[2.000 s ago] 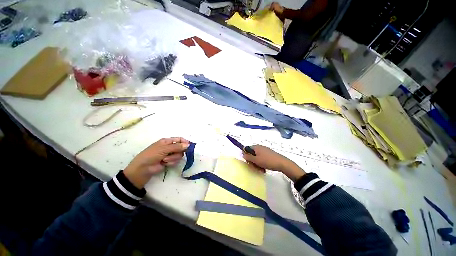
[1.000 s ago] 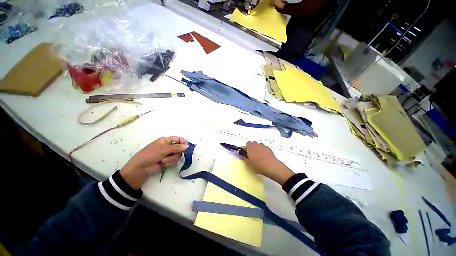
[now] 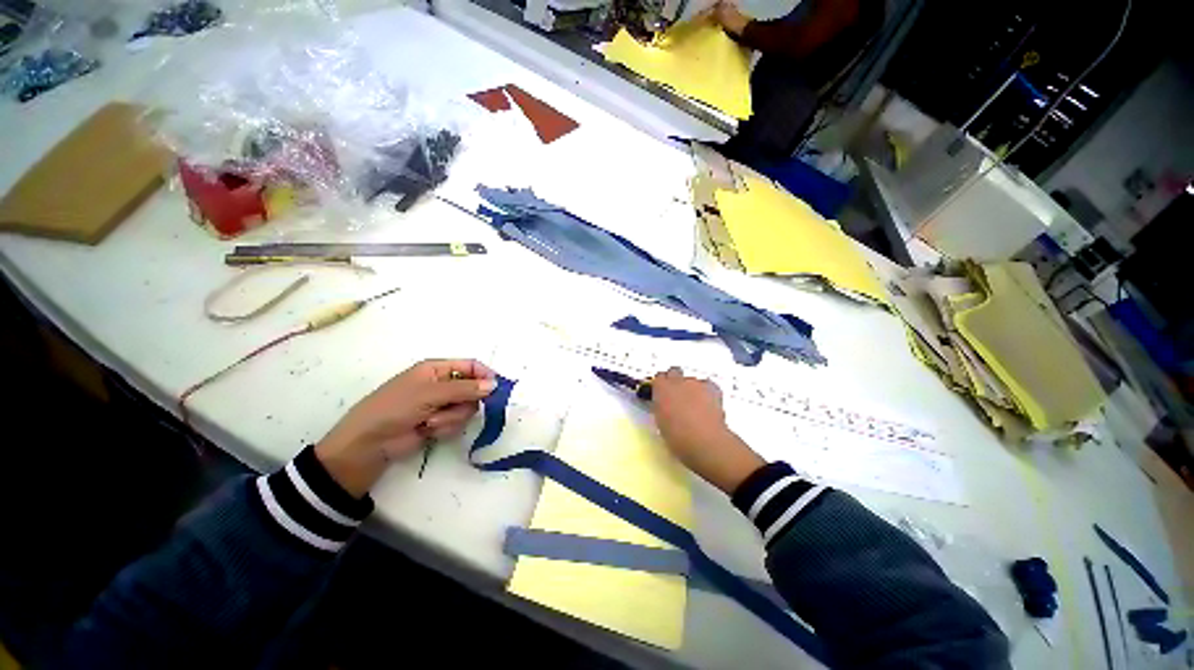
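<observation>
My left hand (image 3: pixel 426 403) pinches the end of a long dark blue strip (image 3: pixel 589 487) between thumb and fingertips. The strip hangs in a bend from the fingers and runs across a yellow card (image 3: pixel 615 606) towards my right forearm. A thin dark piece points down below my left fingers; I cannot tell what it is. My right hand (image 3: pixel 690 412) is closed on pliers with dark narrow jaws (image 3: pixel 613 378), which point left towards the strip end without touching it. A grey-blue strip (image 3: pixel 596 548) lies flat across the card. Any small fitting in my left fingers is too small to tell.
Blue scraps (image 3: pixel 629 268) and a marked paper (image 3: pixel 838 445) lie beyond my hands. At left are an awl-like tool (image 3: pixel 335 314), a pale loop, a ruler (image 3: pixel 354 249), a tan block and plastic bags (image 3: pixel 282 98). Yellow cards (image 3: pixel 799 238) lie right. A person's hand and sleeve show beyond.
My right hand with the pliers first moved slightly left, then back a little to the right. My left hand keeps its pinch on the strip end and has hardly moved.
</observation>
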